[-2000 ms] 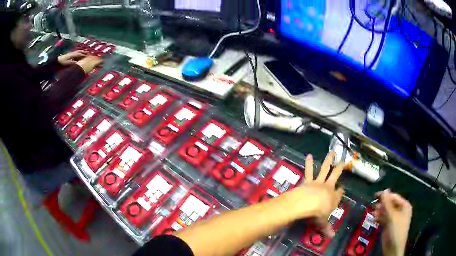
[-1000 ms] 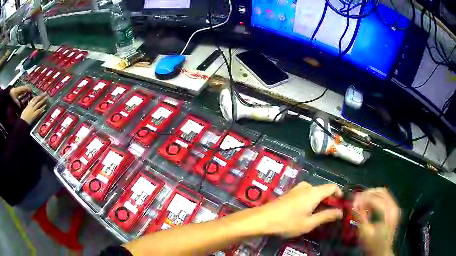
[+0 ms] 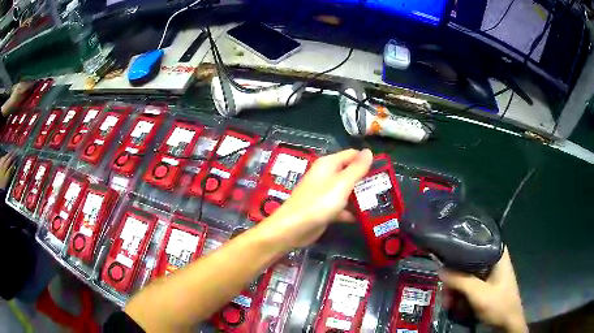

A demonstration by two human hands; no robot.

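My left hand (image 3: 332, 185) holds a red handheld device (image 3: 380, 211) by its upper end, raised above the trays, with its white label and dark round ring facing up. My right hand (image 3: 488, 289) is shut on a black barcode scanner (image 3: 452, 231), whose dark rounded head is beside the lower part of the device. Clear blister trays (image 3: 311, 138) with many red devices (image 3: 172, 154) lie to the left and below. More devices (image 3: 344, 296) lie in pockets nearest me.
Two white barcode scanners (image 3: 257, 97) (image 3: 397, 127) lie below the shelf (image 3: 319, 60). On the shelf are a blue mouse (image 3: 144, 66), a smartphone (image 3: 264, 41) and a pale mouse (image 3: 396, 54). Another person's hands (image 3: 8, 170) are at the far left. A thin black cable crosses the trays.
My left hand has lifted a red device over the trays. My right hand has taken hold of the black scanner. The view has shifted to the right and down.
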